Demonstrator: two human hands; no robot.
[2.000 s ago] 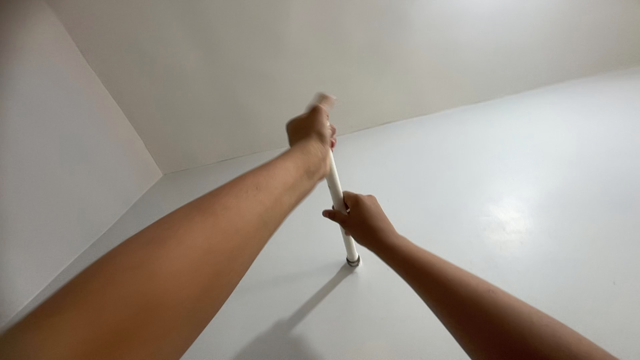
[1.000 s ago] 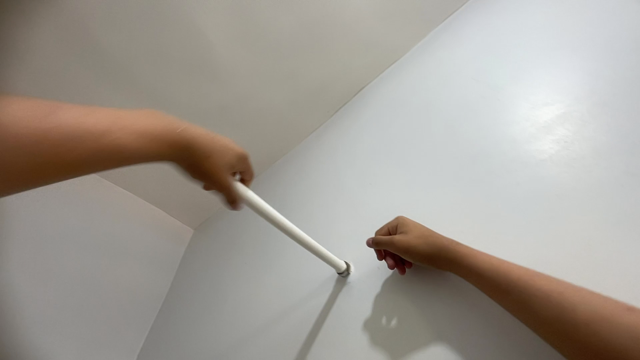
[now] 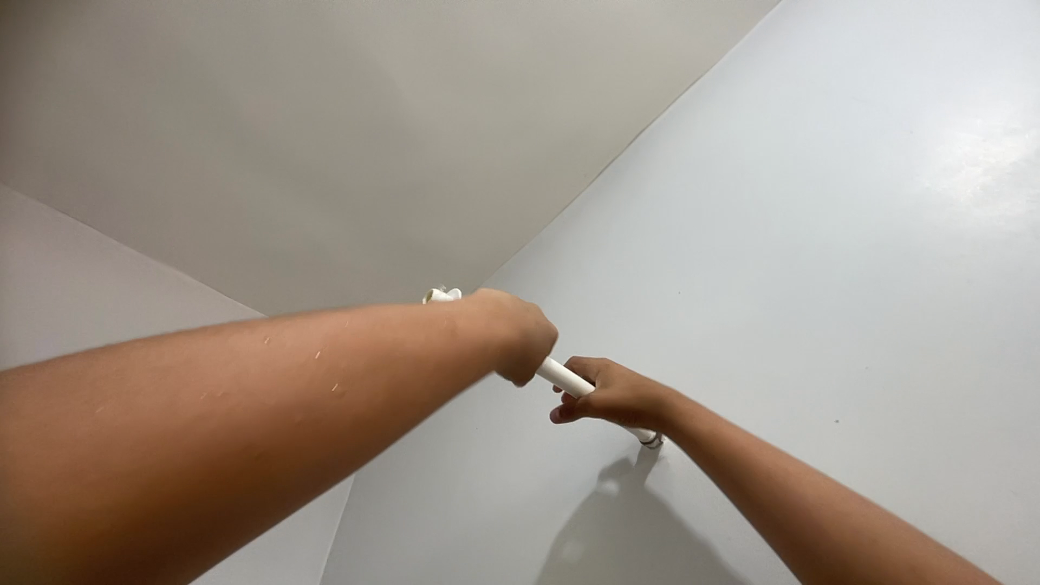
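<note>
A white plastic pipe slants up and to the left from the pale wall. At its lower end a dark ring and a metal-looking fitting meet the wall. My left hand is closed around the upper part of the pipe. Past that wrist shows a white pipe end with a small wing-shaped part, partly hidden by my forearm. My right hand holds the pipe lower down, between my left hand and the wall, with its fingers curled around it.
The pale, glossy wall fills the right side, with shadows of my arms below the fitting. A grey-beige ceiling spans the top. Another wall stands at the left.
My right hand, off the pipe a second ago, has taken hold of it again. My left hand still grips the pipe. The view has shifted.
</note>
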